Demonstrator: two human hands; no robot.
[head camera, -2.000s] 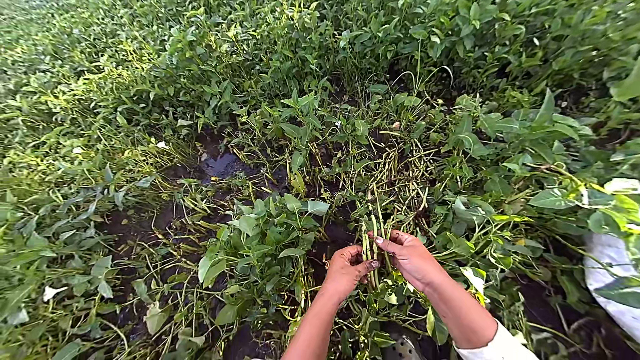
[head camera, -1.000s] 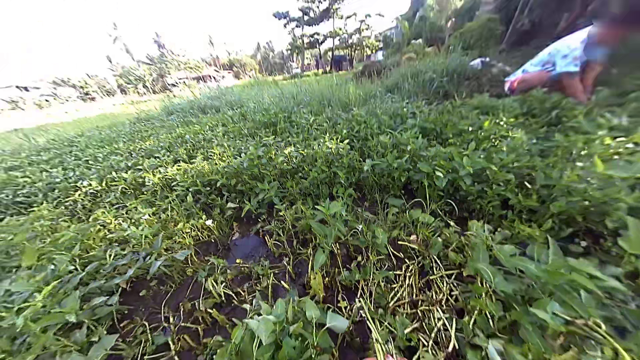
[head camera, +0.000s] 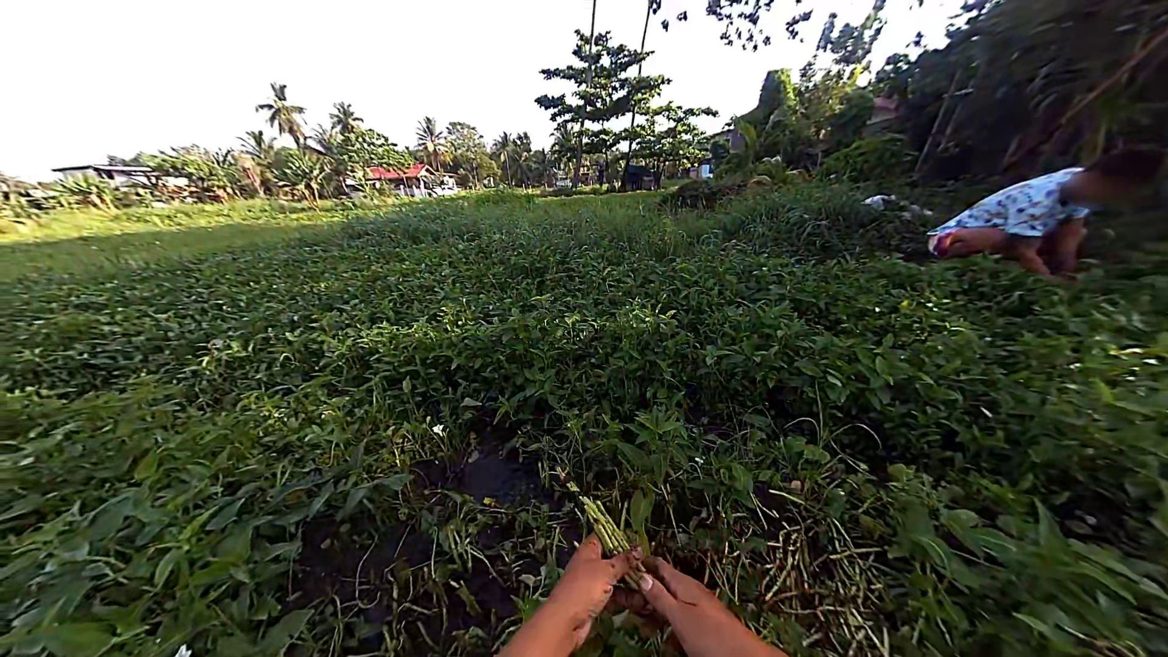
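At the bottom centre of the head view, a small bundle of green plant stems (head camera: 606, 527) points up and to the left, with its lower part between my two hands. My left hand (head camera: 587, 584) is closed around the stems from the left. My right hand (head camera: 673, 589) grips the same bundle from the right, its thumb lying against the stems. The hands meet at the bundle, and some fingers are hidden beneath it. Leafy green plants surround both hands.
Dark wet mud (head camera: 497, 474) shows ahead and to the left. Cut stems (head camera: 812, 575) lie at the right. Dense leafy plants (head camera: 566, 301) spread across the field. A person in a patterned light shirt (head camera: 1017, 205) bends low at the far right, near a whitish object (head camera: 881, 201).
The view has tilted up from the ground to the field and sky. Both hands, out of view a second ago, show again at the bottom with the stem bundle.
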